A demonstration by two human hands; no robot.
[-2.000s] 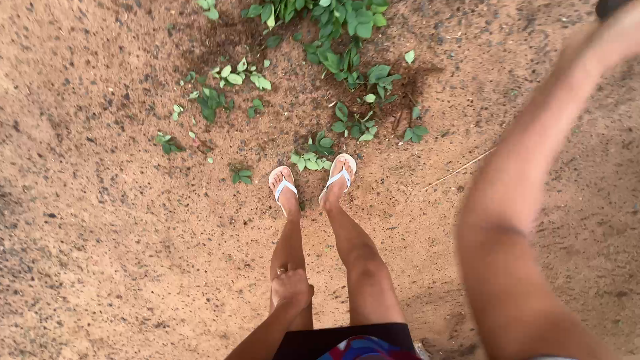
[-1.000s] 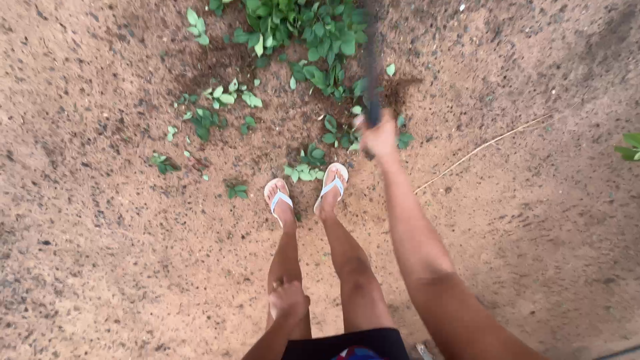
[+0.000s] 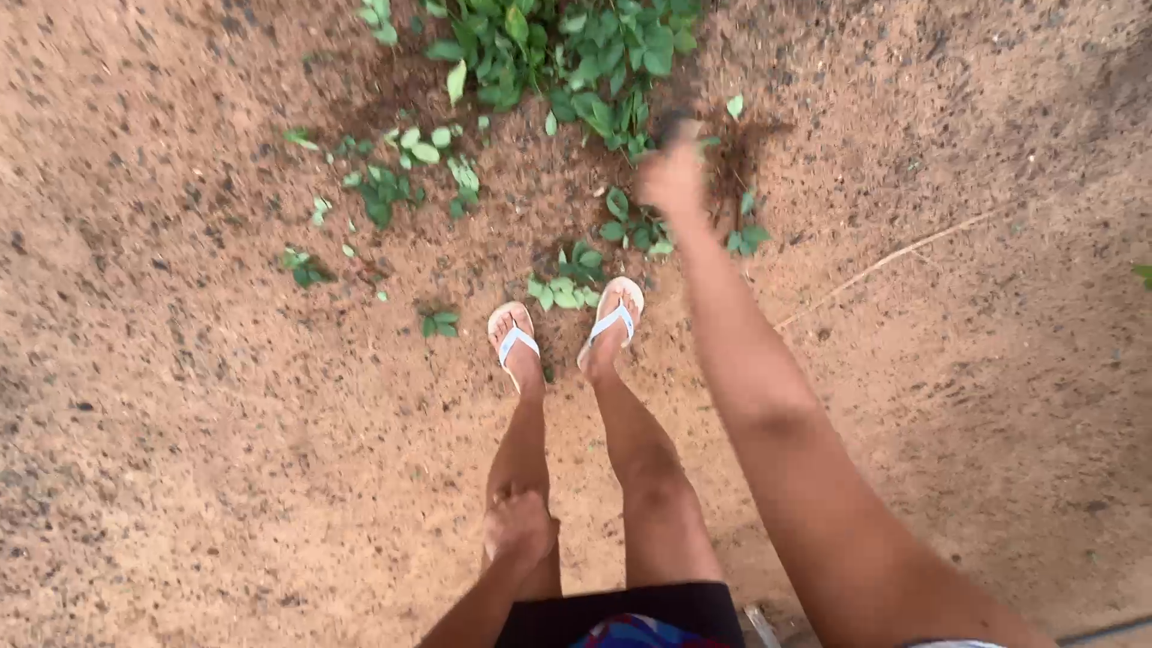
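My right hand (image 3: 673, 184) is stretched forward over the ground, blurred, closed on a dark handle (image 3: 677, 128); the rest of that tool cannot be made out. Just beyond and left of it lies a thick clump of green leafy plants (image 3: 585, 63). My left hand (image 3: 520, 526) rests on my left knee, its fingers bent around it. Cut or loose leafy sprigs (image 3: 382, 191) are scattered left of the clump, and more leaves (image 3: 563, 290) touch the ground by the toes of my flip-flops.
My feet stand in white flip-flops (image 3: 619, 310) on reddish, gritty soil (image 3: 225, 432). A thin dry stem (image 3: 891, 256) lies at the right. Near the lower right edge is a dark thin line (image 3: 1111, 628), and a small pale object (image 3: 760, 623) is beside my shorts.
My right hand has swung from the upper right corner to beside the leaf clump, still holding the dark tool. The tool's long dark length showed one second ago. My left hand stays on the knee.
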